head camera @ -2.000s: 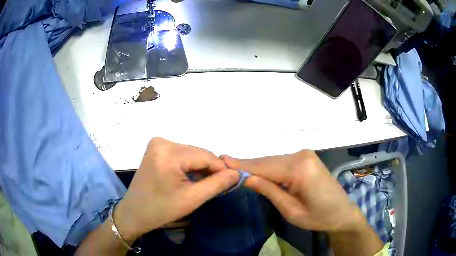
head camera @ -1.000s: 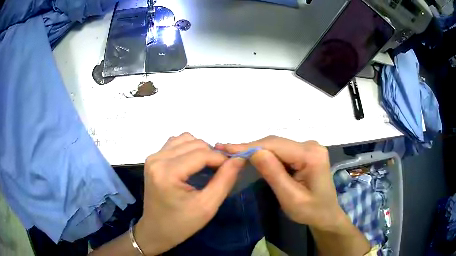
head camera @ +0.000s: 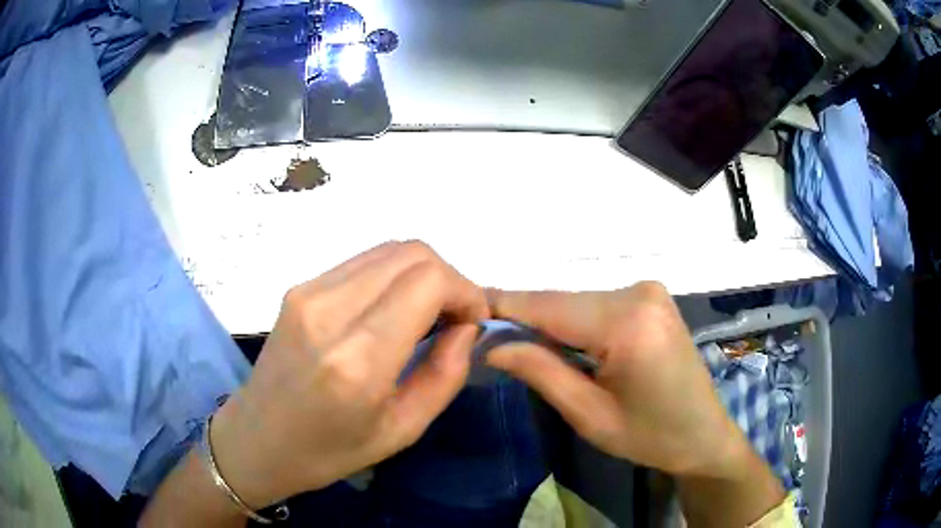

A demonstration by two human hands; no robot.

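Observation:
A small light-blue cloth piece (head camera: 499,332) is pinched between my two hands above the lap, just off the table's front edge. Only a narrow folded part of it shows; the rest is hidden by the fingers. My left hand (head camera: 371,351), with a bracelet at the wrist, holds it from the left between thumb and fingers. My right hand (head camera: 619,371) holds it from the right, its thumb under the cloth. The fingertips of both hands meet at the cloth. A large light-blue garment body (head camera: 83,258) hangs over the table edge at the left.
The metal needle plates (head camera: 263,88) lie under a bright lamp at the upper left of the white table (head camera: 464,217). A smartphone (head camera: 722,93) and a thin black tool (head camera: 741,201) lie right. Folded blue cloth (head camera: 841,196) hangs behind a grey bin (head camera: 822,413) with checked cloth.
Both hands stay at the cloth. My left hand's fingers have shifted and curled over it, and the cloth now shows darker and more bent between the fingertips. The view has shifted slightly.

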